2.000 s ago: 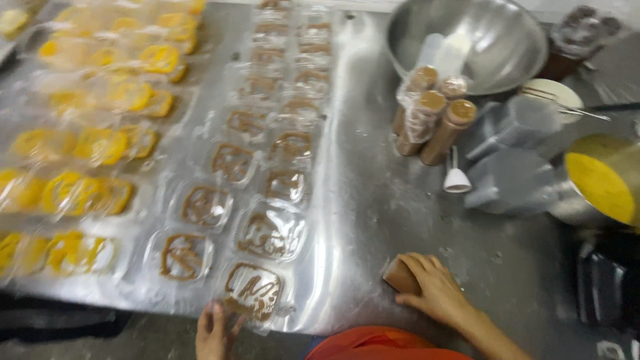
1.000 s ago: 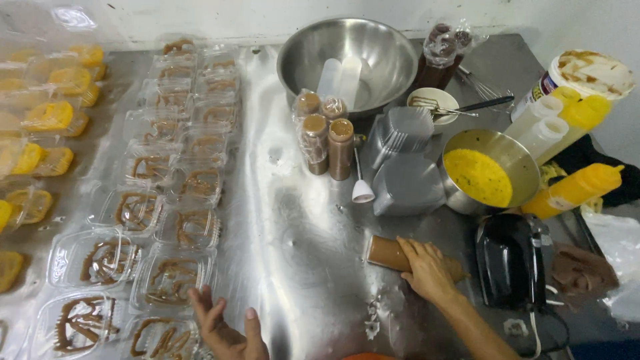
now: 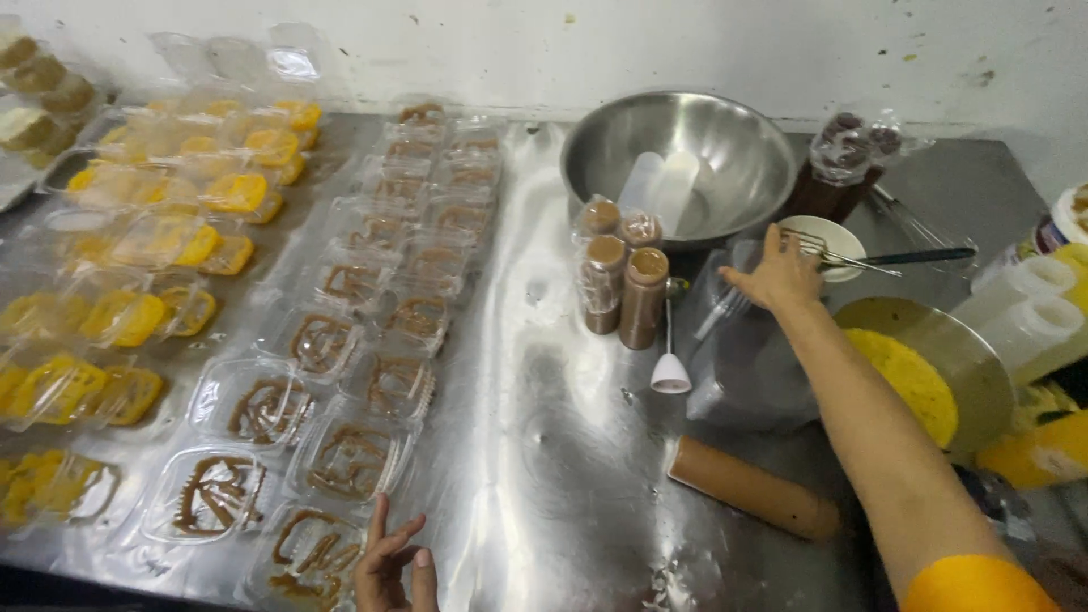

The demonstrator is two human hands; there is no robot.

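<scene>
My left hand (image 3: 395, 557) is at the bottom edge, empty with fingers apart, beside a clear plastic container (image 3: 310, 557) with brown sauce lines in it. My right hand (image 3: 782, 272) reaches over a stack of clear plastic containers (image 3: 748, 365), fingers spread, near a white bowl (image 3: 837, 242) with a fork and a dark-handled utensil across it. Whether its fingertips touch anything is hard to tell. A brown-filled squeeze bottle (image 3: 752, 489) lies on its side on the steel table. Several brown-filled bottles (image 3: 644, 297) stand left of the stack, near a small white scoop-like utensil (image 3: 671, 374).
Rows of sauce-lined containers (image 3: 399, 382) run up the table, with containers of yellow food (image 3: 127, 319) farther left. A large steel bowl (image 3: 731, 170) is at the back. On the right are a pot of yellow mixture (image 3: 909, 382), pale bottles (image 3: 1037, 327) and a yellow bottle (image 3: 1037, 450).
My right hand has let go of the brown squeeze bottle and moved up over the container stack. The bottle stays lying on the table. The view has shifted.
</scene>
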